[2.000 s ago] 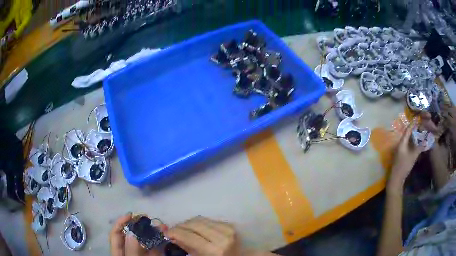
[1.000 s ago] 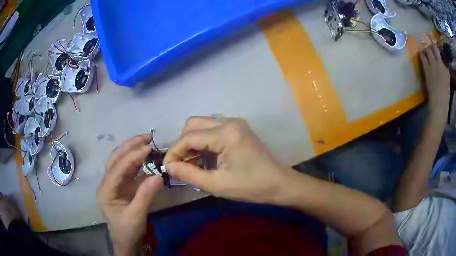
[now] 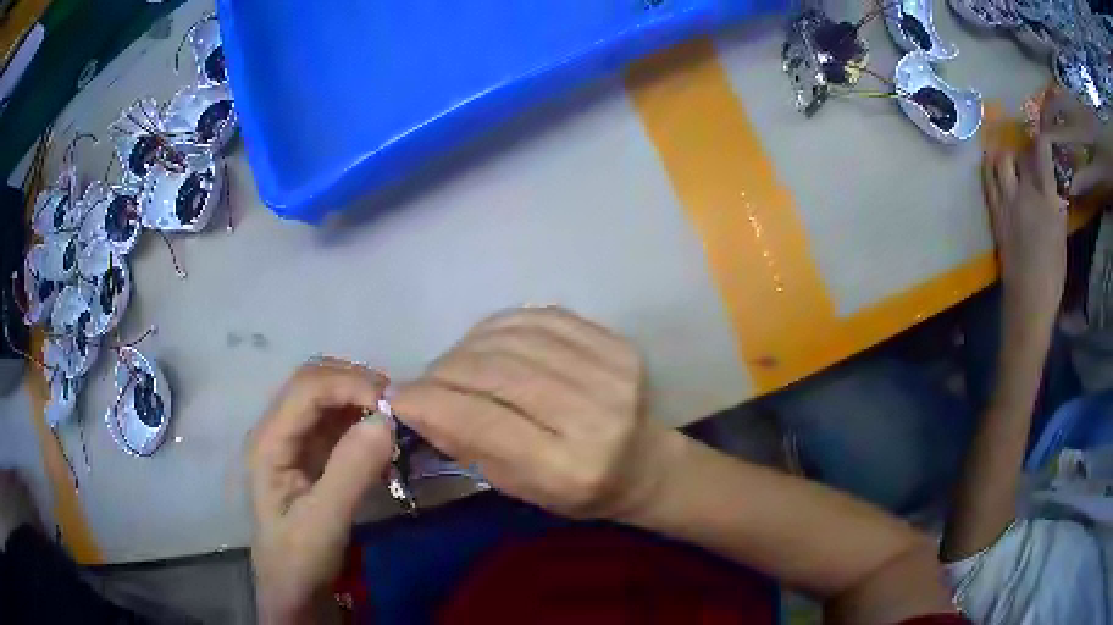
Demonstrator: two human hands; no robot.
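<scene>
My left hand is at the lower middle-left, its thumb and fingers closed around a dark circuit board module, which is mostly hidden by the fingers. My right hand is beside it, thumb and fingertip pinching a tiny white wire connector at the module's upper end. The fingertips of both hands meet there. Whether the connector sits in a socket cannot be seen. A pale edge of something shows below my right fingers, too hidden to name.
White housings with dark speakers and loose wires lie in a cluster at left. A blue tray is at the top. Two housings wired to a dark board lie upper right. Another person's arm is at right. Orange tape crosses the bench.
Since two seconds ago the view has tipped down. The module has turned from lying flat to edge-on in my left fingers. My right hand has rotated, its back now hiding more, and its pinch has risen slightly.
</scene>
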